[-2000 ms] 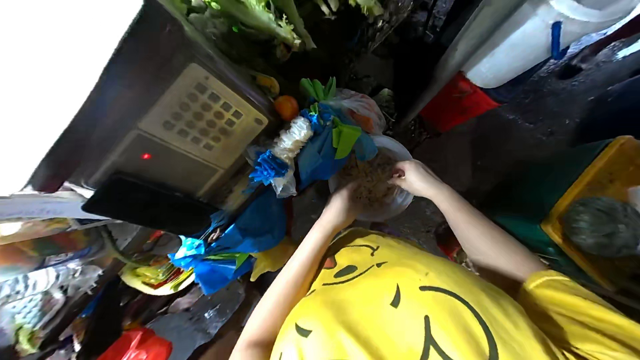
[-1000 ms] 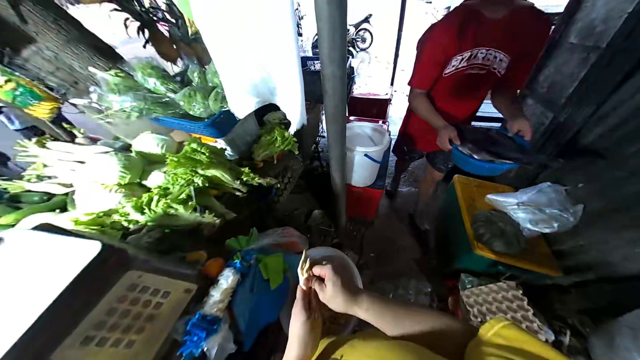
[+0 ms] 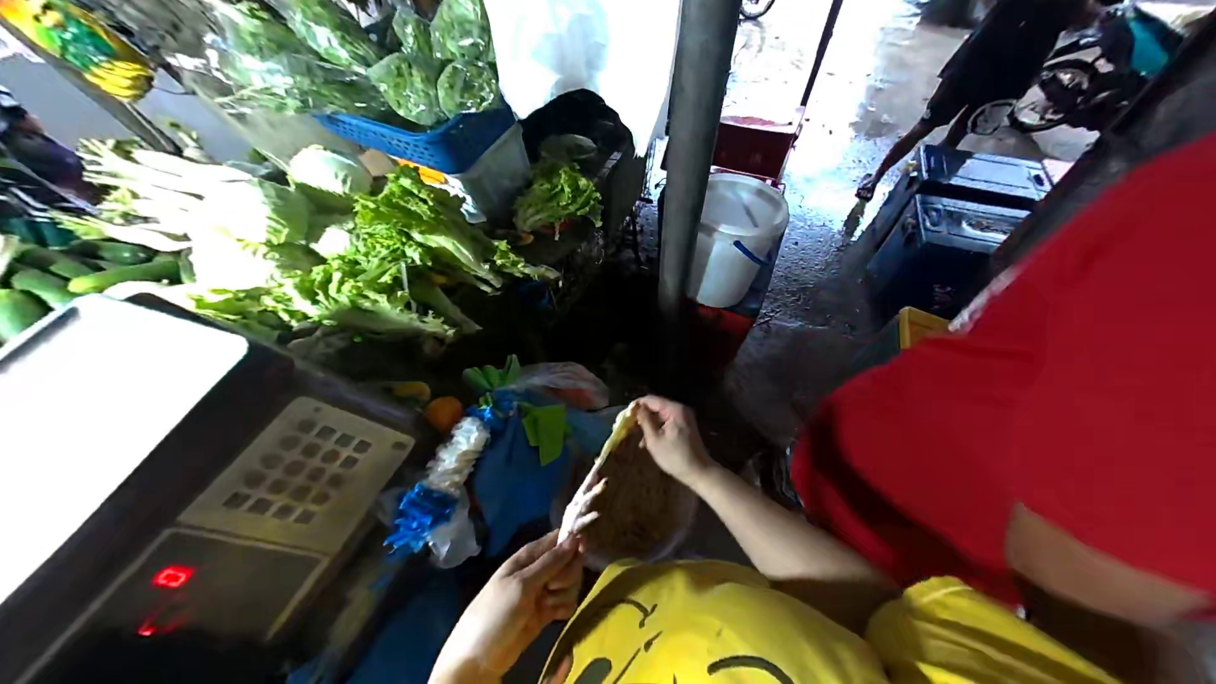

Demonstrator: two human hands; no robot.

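Note:
A long, thin, pale yellow-white food piece (image 3: 596, 478), its exact kind unclear, is stretched between my two hands. My left hand (image 3: 543, 581) pinches its lower end, near the yellow shirt. Its upper end is between the fingertips of my right hand (image 3: 671, 437). Beneath it, a round tub (image 3: 686, 532) holds brownish contents (image 3: 632, 503) too dim to identify. Blue plastic bags (image 3: 518, 480) lie left of the tub, beside a bundle of white and blue plastic (image 3: 456, 456).
A digital scale (image 3: 299, 475) stands at left, below piled lettuce (image 3: 408, 237) and cabbages. A metal pole (image 3: 698, 152) rises ahead, beside a lidded white bucket (image 3: 736, 237). A person in a red shirt (image 3: 1026, 380) is close at right. Another person (image 3: 997, 66) is outside.
My hands have moved apart, with the pale piece now stretched between them. The person in red has come much closer on the right. The view has swung.

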